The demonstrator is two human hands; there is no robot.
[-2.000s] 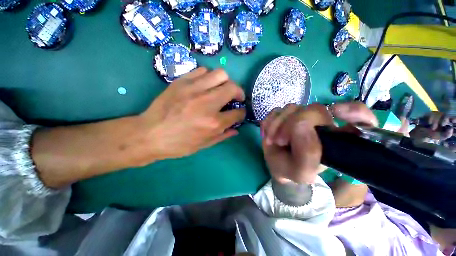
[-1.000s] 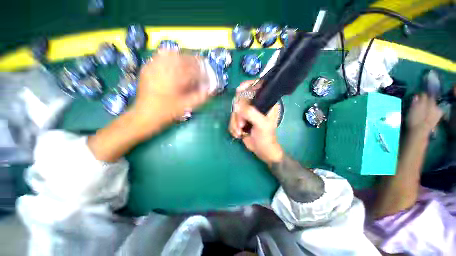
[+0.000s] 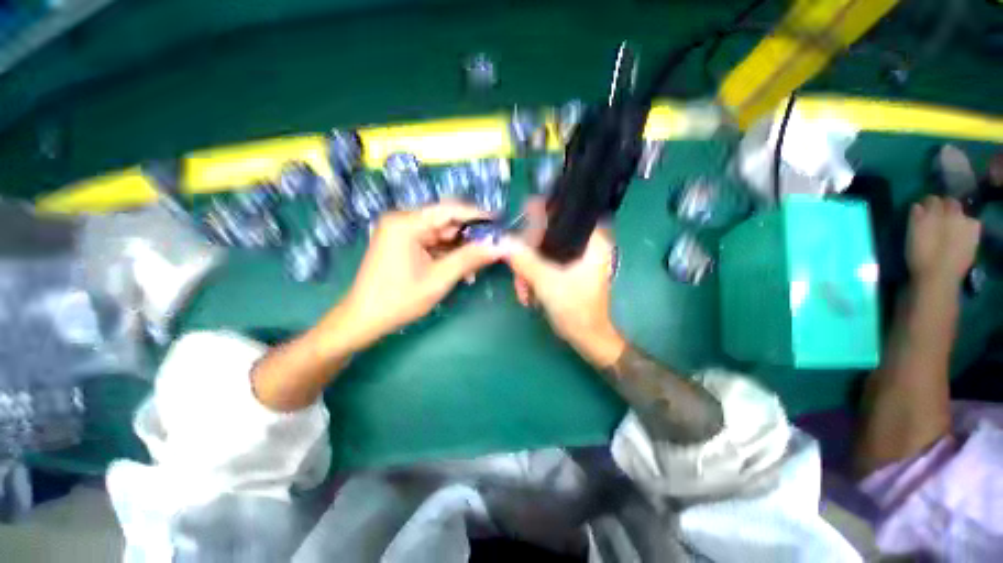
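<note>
My left hand (image 3: 401, 264) holds a small round circuit board unit (image 3: 480, 231) between thumb and fingers, above the green mat. My right hand (image 3: 574, 288) grips the black electric screwdriver (image 3: 595, 176), which is tilted with its upper end away from me. The right fingertips meet the left thumb beside the unit. The screwdriver's tip is not visible. The screw dish is almost fully hidden behind my right hand. The picture is blurred.
Several round circuit board units (image 3: 403, 176) cluster beyond my left hand; two more (image 3: 691, 260) lie left of the teal box (image 3: 833, 284). Clear plastic bags (image 3: 154, 258) lie at left, a white crumpled bag (image 3: 808, 154) behind the box. Another person's arm (image 3: 911, 330) is at far right.
The view has shifted since the first frame. My left hand, over the cluster a second ago, has come towards my right hand and now holds a unit there. The screwdriver stands more upright in view.
</note>
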